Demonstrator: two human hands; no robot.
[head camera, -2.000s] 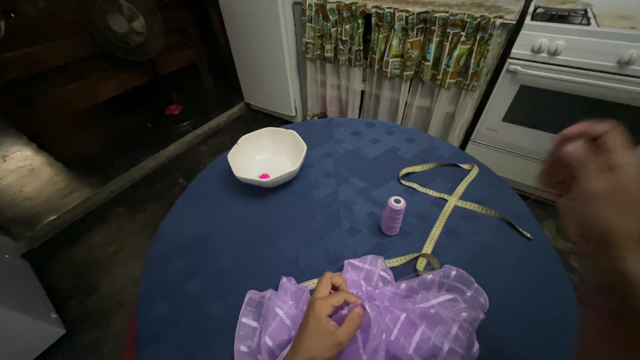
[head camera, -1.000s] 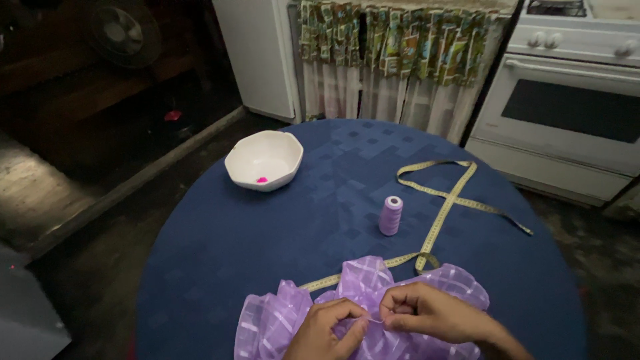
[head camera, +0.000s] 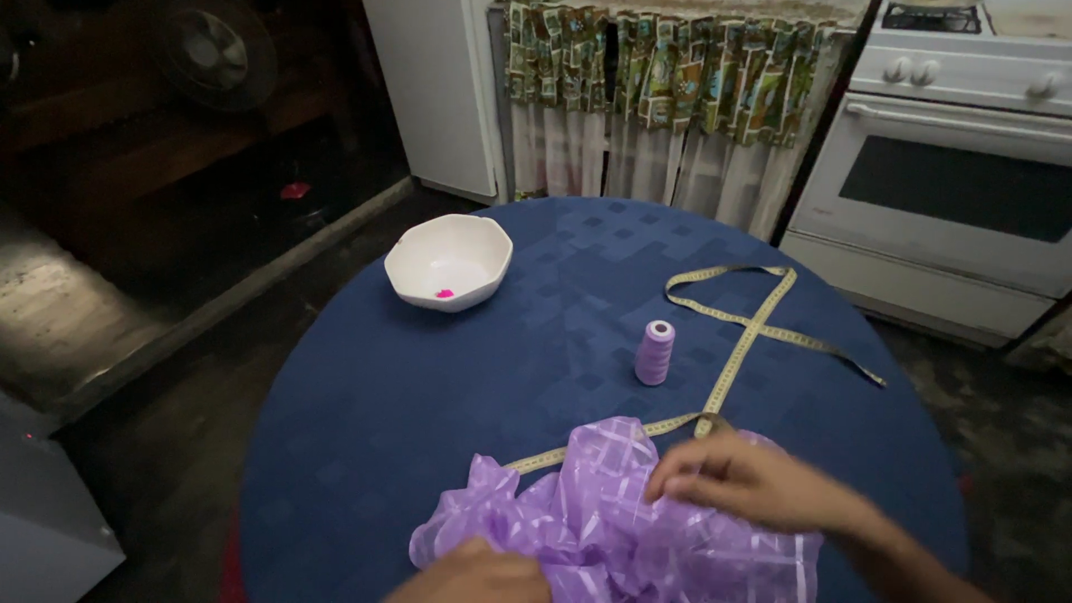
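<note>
Gathered sheer purple fabric (head camera: 603, 511) with pale stripes lies at the near edge of the blue-covered round table. My left hand (head camera: 473, 574) is low on its left side, partly cut off by the frame; its fingertips are hidden. Above the fabric's right part is my right hand (head camera: 737, 481), blurred, with fingers bent and thumb near the fingertips; whether it pinches a needle or thread cannot be seen. A spool of purple thread (head camera: 655, 353) stands upright beyond the fabric. The yellow measuring tape (head camera: 733, 364) loops to its right and runs partly under the fabric.
A white octagonal bowl (head camera: 449, 261) with a small bright pink item (head camera: 444, 293) inside stands at the table's far left. Past the table are a white stove (head camera: 938, 167), a patterned curtain (head camera: 662, 75) and a white cabinet or appliance (head camera: 435, 92). A fan (head camera: 216, 50) is at the far left.
The right hand came from the far right to meet the left hand at the fabric, then moved up and right from it. My left hand is now lower, nearer the bottom edge.
</note>
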